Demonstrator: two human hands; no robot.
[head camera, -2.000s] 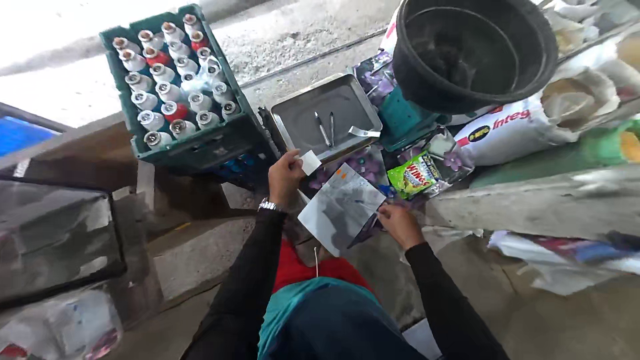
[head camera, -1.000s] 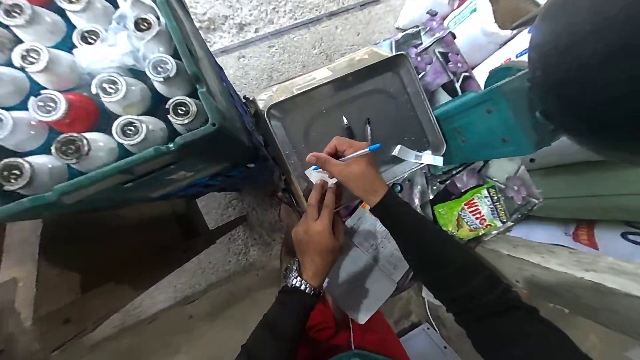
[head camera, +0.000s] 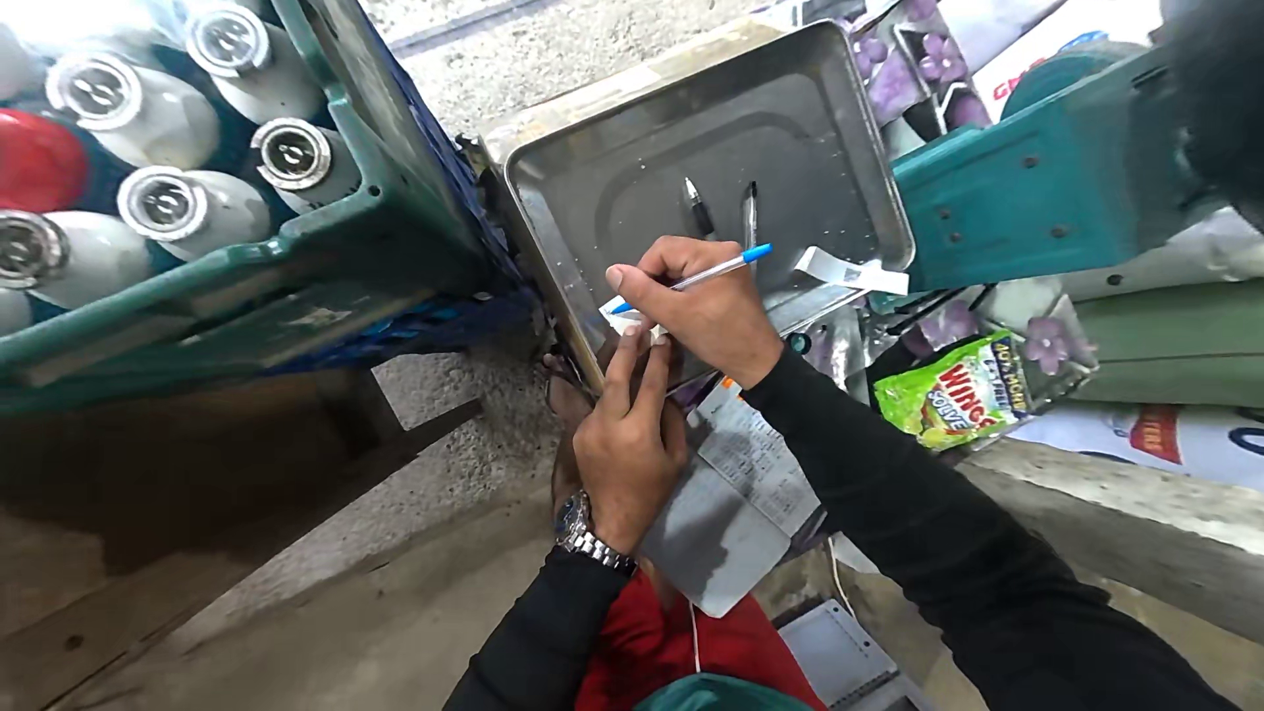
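Observation:
My right hand (head camera: 706, 301) grips a blue-capped ballpoint pen (head camera: 713, 270), its tip on a small piece of white paper (head camera: 620, 318) at the lower left rim of a metal tray (head camera: 642, 148). With two fingertips my left hand (head camera: 632, 444), a metal watch on its wrist, presses on the paper. Two more pens, a black-gripped pen (head camera: 699, 209) and a slim dark-tipped pen (head camera: 750, 212), lie in the tray. A curled white paper strip (head camera: 851, 272) rests over its right rim. Below my hands is an open sheet with handwriting (head camera: 731, 523).
A green plastic crate (head camera: 326, 242) of white bottles (head camera: 188, 207) stands at the left. Right of the tray are a teal plastic piece (head camera: 1027, 188), a green detergent packet (head camera: 953, 390) and a concrete ledge (head camera: 1136, 513). A spiral notebook (head camera: 839, 652) lies low down.
Two seconds ago my hands were apart, the left with a small white paper, the right at the written sheet. Since then my right hand has taken hold of the pen. The view has moved closer.

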